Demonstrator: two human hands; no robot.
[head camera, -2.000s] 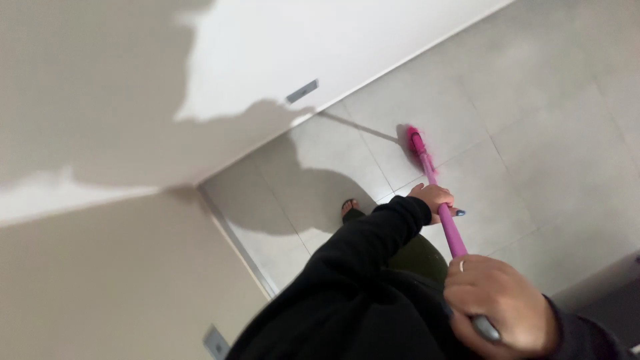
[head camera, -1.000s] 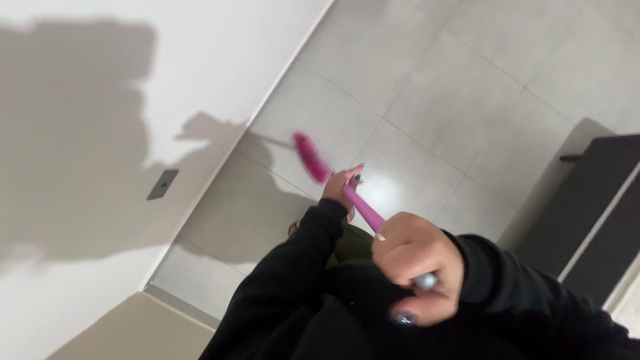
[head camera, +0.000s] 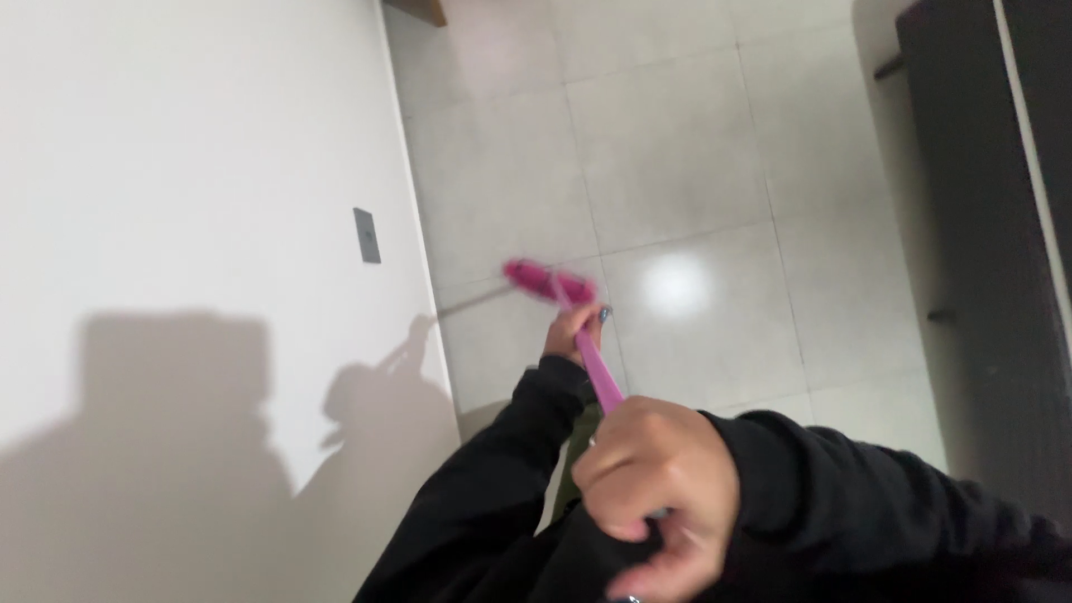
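A broom with a pink handle and a pink bristled head slants from my body down to the grey tiled floor. Near the top end of the handle, my right hand is closed around it, close to the camera. Lower on the handle, a short way above the broom head, my left hand grips it with fingers wrapped round. Both arms wear black sleeves. The broom head is slightly blurred, so whether its bristles touch the floor I cannot tell.
A white wall with a grey wall plate runs along the left. Dark furniture on short legs stands at the right. The corner of a brown wooden object shows at the top. Grey floor tiles lie between them.
The view has turned and shifted along the wall, bringing more of the dark furniture into sight. Both hands have stayed on the broom handle throughout.
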